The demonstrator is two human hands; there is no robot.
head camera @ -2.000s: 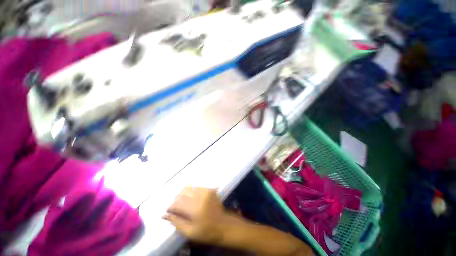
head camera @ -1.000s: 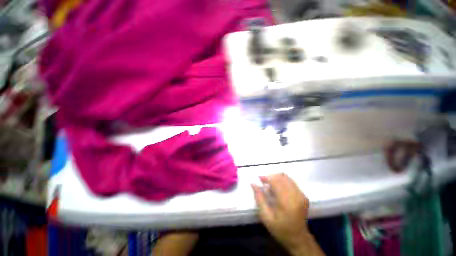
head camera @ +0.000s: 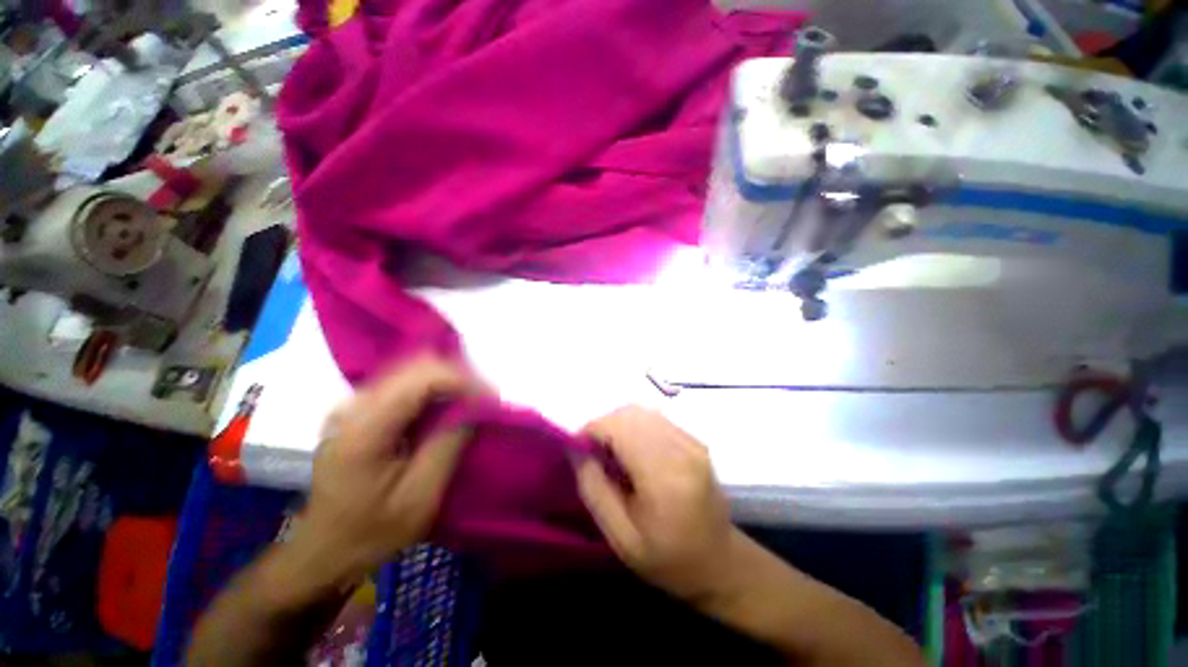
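Note:
A large magenta fabric pile [head camera: 521, 143] lies on the white table left of the sewing machine head [head camera: 964, 170], with one part running down to the front edge. My left hand [head camera: 391, 456] grips this lower part. My right hand [head camera: 658, 502] pinches its right edge, and the fabric hangs between both hands over the table edge. Both hands are slightly blurred. The presser foot area [head camera: 810, 293] glows under the lamp, with no fabric seen under it.
Red-handled scissors [head camera: 1092, 407] and dark green-handled scissors [head camera: 1133, 467] lie at the table's right. A green basket [head camera: 938, 599] and a blue crate [head camera: 424, 606] are below the table. Another machine [head camera: 117, 248] stands at the left. An orange-red object [head camera: 232, 450] is at the table's left corner.
The view has swung left. My left hand has come up from below the table edge onto the fabric. My right hand now holds the fabric, whose lower part has been drawn over the front edge.

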